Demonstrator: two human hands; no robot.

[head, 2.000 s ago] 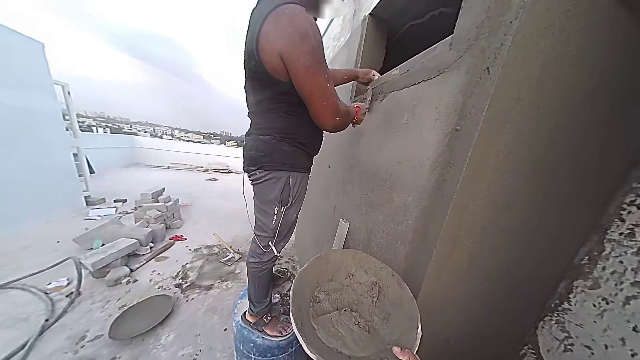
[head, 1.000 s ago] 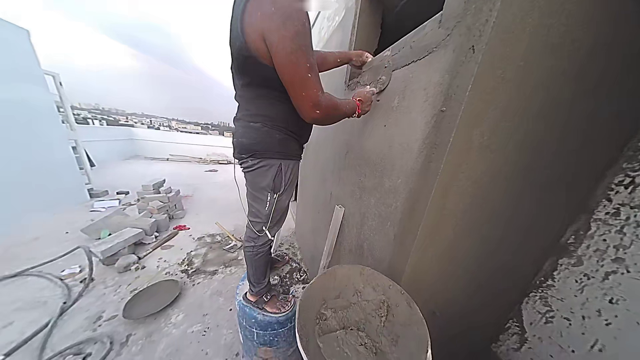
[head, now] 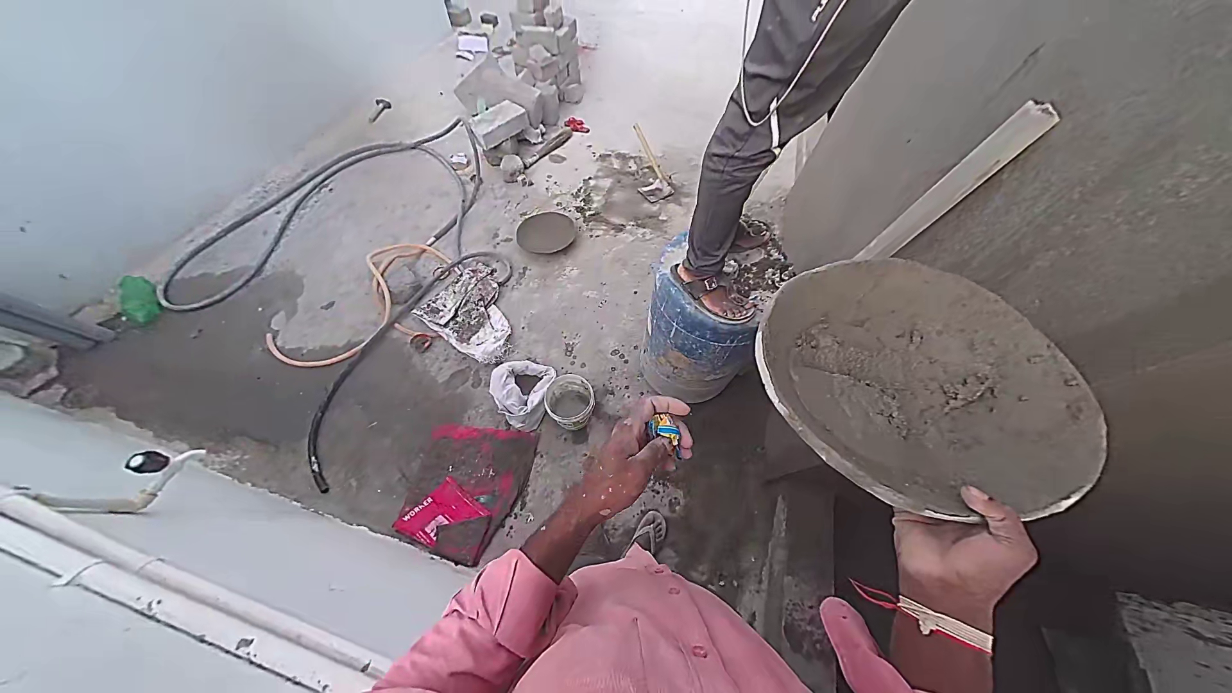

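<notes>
My right hand (head: 967, 549) grips the near rim of a wide round pan (head: 813, 438), its thumb over the edge and its fingers hidden below. Wet grey mortar (head: 924, 375) lies in the pan, which is held out beside the plastered wall. Lower and to the left, my left hand (head: 635, 448) is closed around a small blue and yellow packet (head: 664, 430) that shows between the fingers. Beyond the pan's left side, a co-worker's sandalled foot (head: 712, 294) stands on a blue drum (head: 698, 337).
A pale straight batten (head: 962, 178) leans on the wall behind the pan. Hoses (head: 289, 192) loop over the floor at left. A small bucket (head: 569, 401), a white sack (head: 520, 395), a shallow pan (head: 546, 232) and a block pile (head: 539, 67) stand on the floor.
The view has tilted well down and left. My left hand and its packet have come into sight. The thumb on the pan's rim, out of view one second ago, shows again with the whole hand.
</notes>
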